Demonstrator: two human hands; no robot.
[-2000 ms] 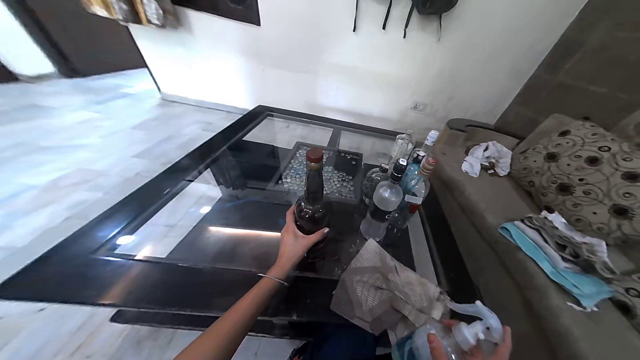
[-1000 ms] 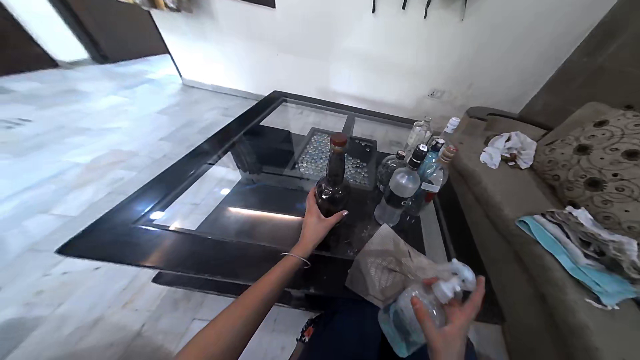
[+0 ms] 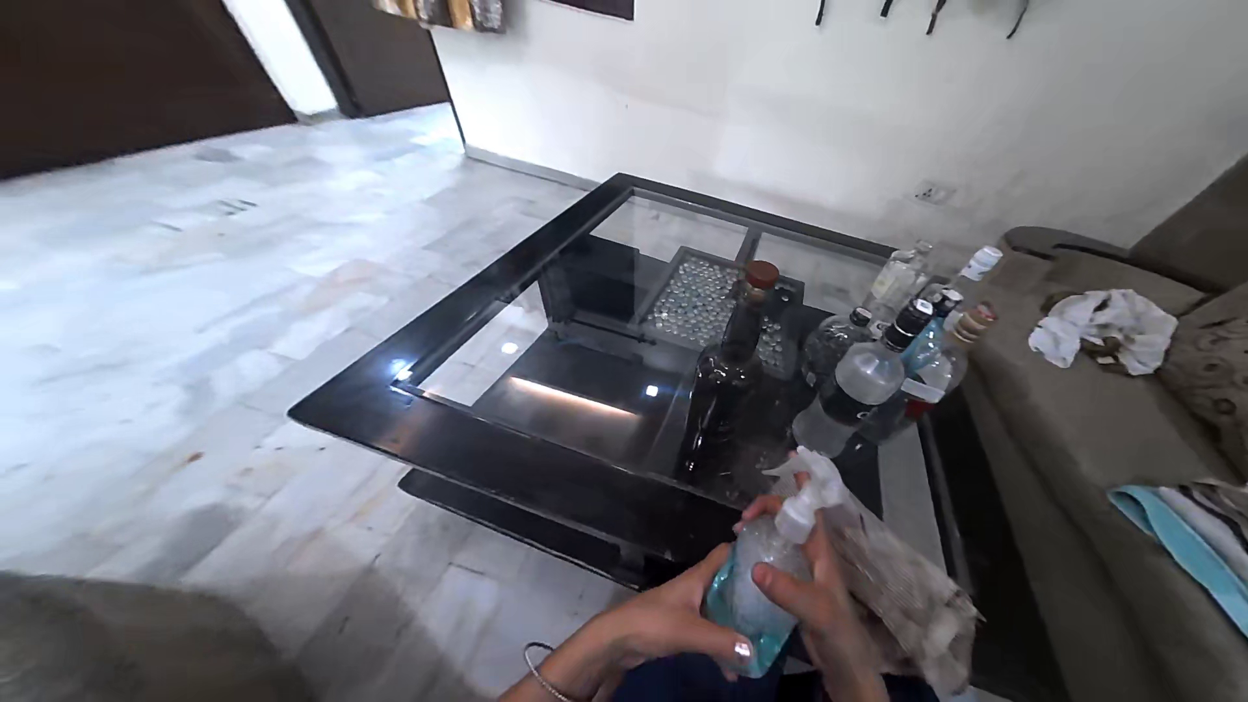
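Note:
A clear pump bottle with blue-green liquid (image 3: pixel 756 595) is held in both hands near the table's front edge. My left hand (image 3: pixel 678 614) grips its lower part, with a bracelet on the wrist. Higher up, my right hand (image 3: pixel 814 575) is around the bottle, below and beside the white pump head. A brown cloth (image 3: pixel 912 595) hangs beside my right hand at the table edge. The dark glass bottle with a red-brown cap (image 3: pixel 726 375) stands upright on the glass table, touched by neither hand. Several clear glass bottles (image 3: pixel 853 390) stand grouped to its right.
The black-framed glass table (image 3: pixel 468 439) shows a tray of glass pebbles (image 3: pixel 692 297) beneath its top. A grey sofa (image 3: pixel 1102 419) runs along the right, bearing a crumpled white cloth (image 3: pixel 1107 327) and folded cloths (image 3: pixel 1194 546). A white wall (image 3: pixel 760 107) stands behind.
My left hand has let go of the dark bottle, which it held in both earlier frames, and has moved to the pump bottle. The pump bottle is now in both hands.

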